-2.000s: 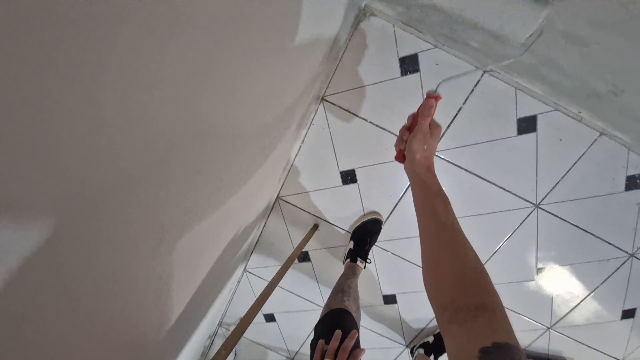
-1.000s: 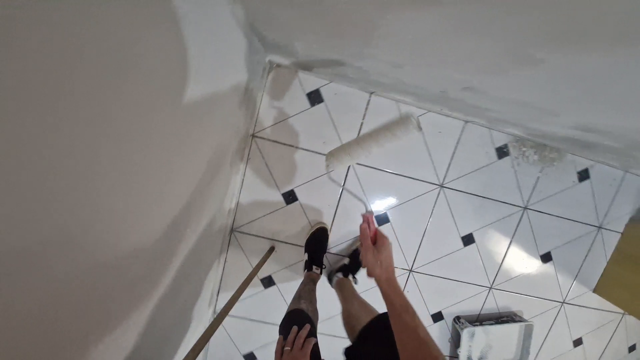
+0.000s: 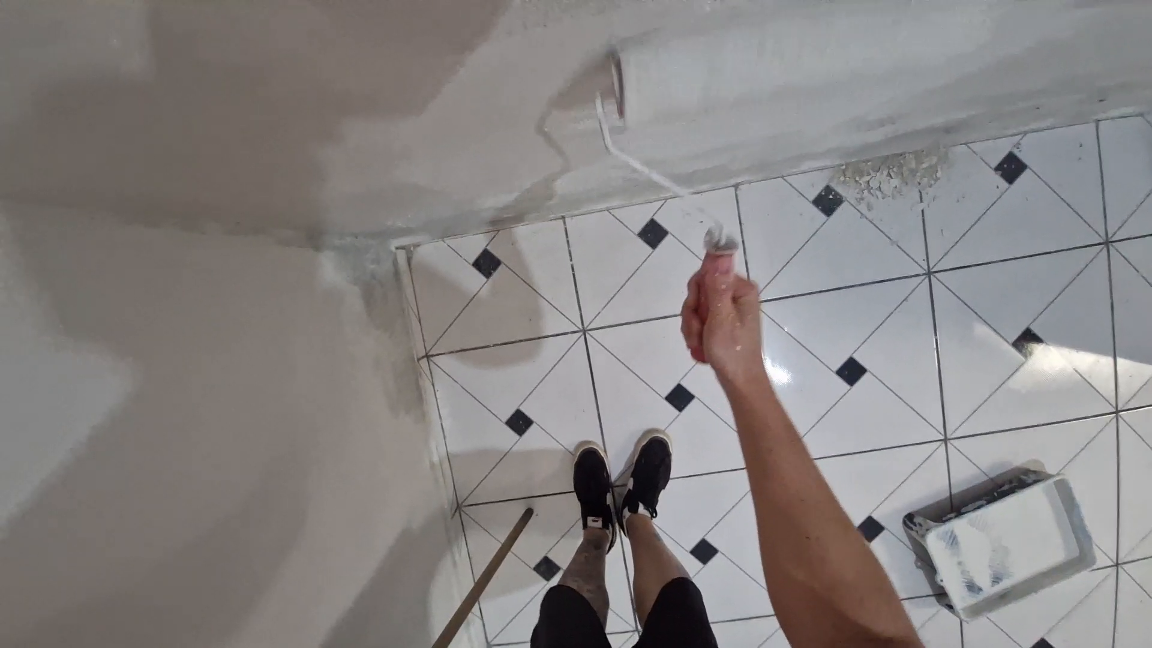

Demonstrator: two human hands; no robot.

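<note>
My right hand [image 3: 723, 315] is closed around the red handle of a paint roller [image 3: 646, 169], thumb up along the grip. The roller's white wire frame reaches up and left to its cover, which lies against the lower part of the pale wall [image 3: 765, 81]. The white cover blends with the wall, so only its end shows clearly. A paint tray [image 3: 1012, 544] with white paint in it stands on the tiled floor at the lower right. My left hand is out of sight.
A wooden pole [image 3: 486, 576] slants up from the bottom edge, left of my feet in black shoes [image 3: 621, 481]. Another wall [image 3: 225, 405] rises at the left and meets the painted wall in a corner. Flaked debris [image 3: 891, 175] lies along the wall's foot.
The roller has gone from above the floor tiles to the wall, held in my right hand throughout. My left hand, at my leg before, has left the view. My feet now stand side by side.
</note>
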